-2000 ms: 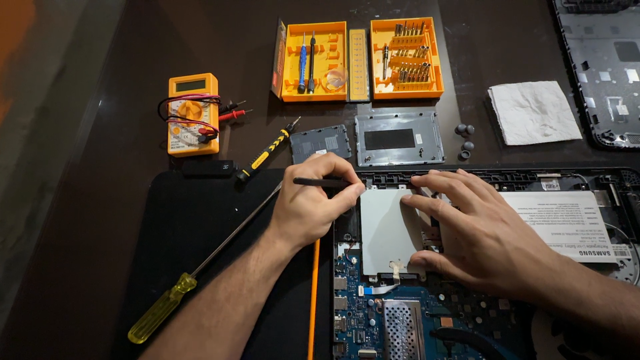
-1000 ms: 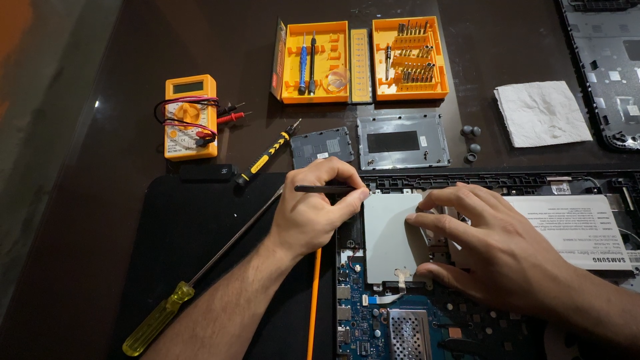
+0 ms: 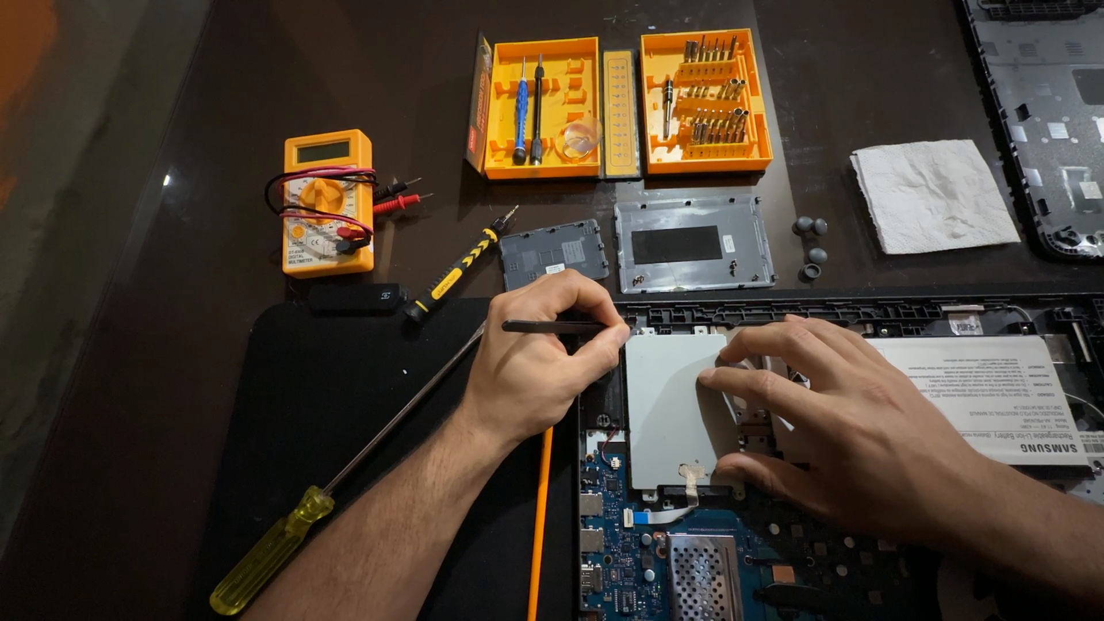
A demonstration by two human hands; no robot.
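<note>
Between its thumb and fingers my left hand (image 3: 552, 354) grips a slim black tool, likely tweezers (image 3: 552, 327), whose tip is hidden by the fingertips at the top left corner of a pale rectangular metal plate (image 3: 673, 405). My right hand (image 3: 828, 414) has its fingertips and thumb on the plate's right side, fingers spread. The plate lies inside an opened laptop chassis; a white ribbon cable (image 3: 668, 516) runs from its lower edge to a connector on the blue circuit board (image 3: 621, 561). A Samsung battery (image 3: 975, 388) sits to the right, partly behind my right hand.
A black mat (image 3: 345, 379) carries a long screwdriver (image 3: 276, 543) with a yellow handle. Beyond are a multimeter (image 3: 326, 203), a black-yellow screwdriver (image 3: 457, 272), two grey covers (image 3: 694, 246), rubber feet (image 3: 811, 226), orange bit cases (image 3: 707, 164), a folded paper towel (image 3: 936, 198) and a laptop shell (image 3: 1048, 129).
</note>
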